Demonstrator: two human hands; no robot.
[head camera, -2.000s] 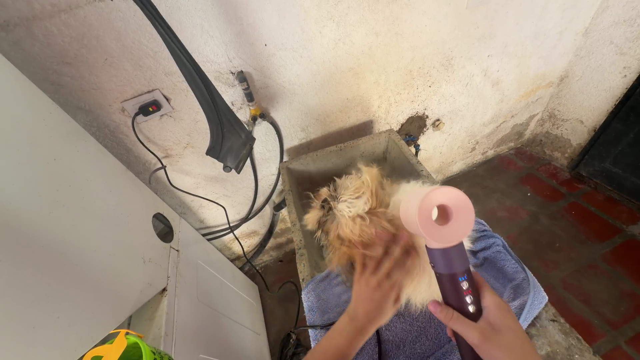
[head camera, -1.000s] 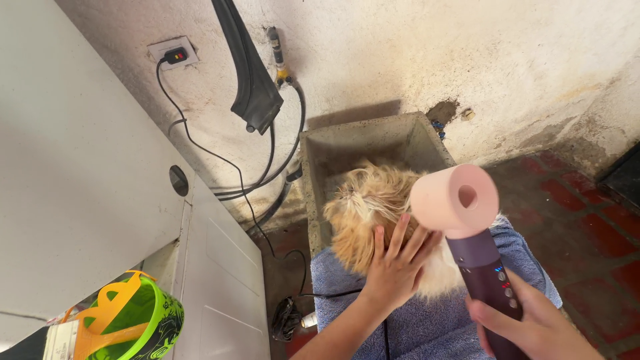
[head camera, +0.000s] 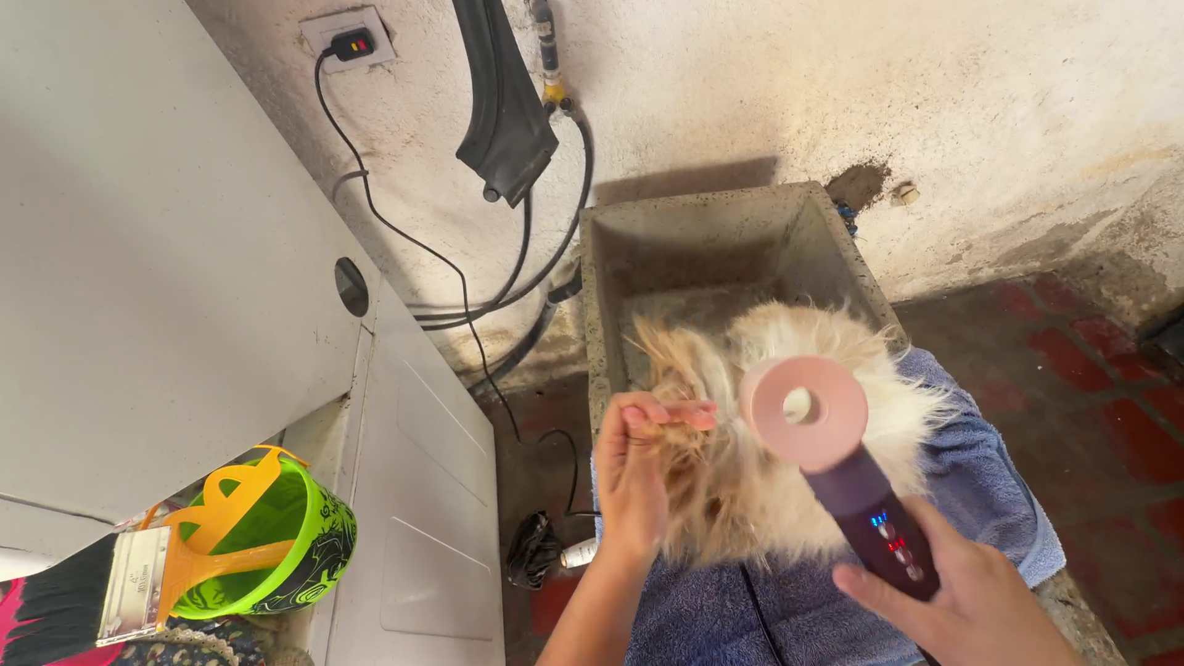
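My right hand (head camera: 962, 592) is closed around the purple handle of a hair dryer (head camera: 805, 412) with a round pink head and small blue and red lights. Below the dryer head lies a long-haired cream and tan dog (head camera: 786, 499), its fur spread out; its face cannot be made out. At the dog's left side, my left hand (head camera: 638, 453) has its fingers curled at the tan fur, seemingly with a tuft between them. A blue towel (head camera: 980, 462) lies under the dog, over the near end of a concrete sink basin (head camera: 606, 305).
White appliance-like panels (head camera: 425, 518) stand at left, beside a green bucket (head camera: 305, 555) and a wide paintbrush (head camera: 139, 583). A black cord (head camera: 462, 287) runs from a wall outlet (head camera: 347, 42) to the floor. Hoses and a dark plastic part (head camera: 504, 102) hang at the rough wall.
My left hand has gone from lying spread on the dog's fur to curled fingers at its left side. The dryer stays in my right hand. The fur is spread differently.
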